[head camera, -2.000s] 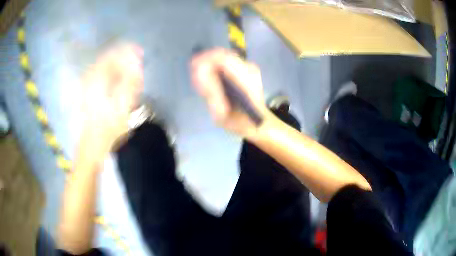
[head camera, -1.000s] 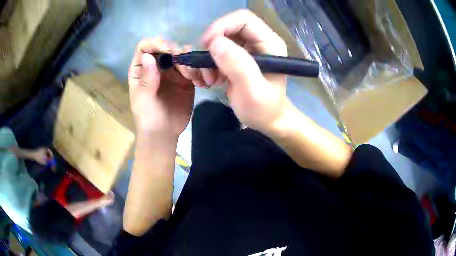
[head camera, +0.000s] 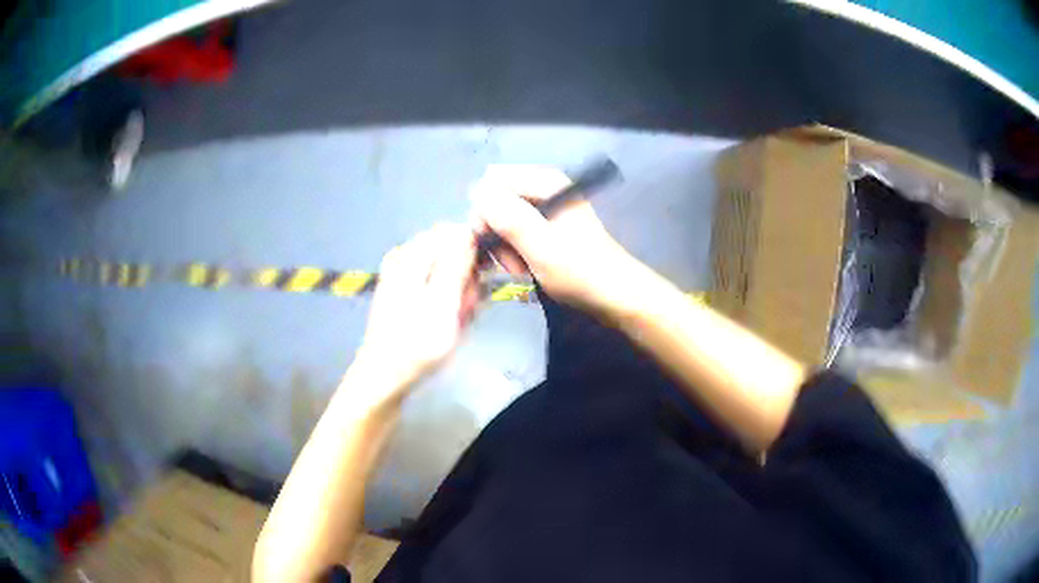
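Observation:
My right hand (head camera: 549, 233) is shut on a black marker pen (head camera: 588, 188), whose rear end sticks out up and to the right of the fist. My left hand (head camera: 424, 290) is beside it, its fingers closed at the pen's front end. The marker cap and the pen tip are hidden between the blurred fingers, so I cannot tell whether the cap is on the pen. Both hands are above the floor, in front of my body.
An open carton (head camera: 794, 245) with clear plastic liner (head camera: 982, 245) and dark contents stands at the right. A dark band with a pale edge crosses the top. Yellow-and-black tape (head camera: 308, 279) crosses the floor. Brown cardboard (head camera: 188, 530) and a blue object (head camera: 43, 456) are at lower left.
The view has turned. The cap's open end and the pen tip, apart and visible one second ago, are now hidden between my joined hands. The open carton now shows farther down at the right.

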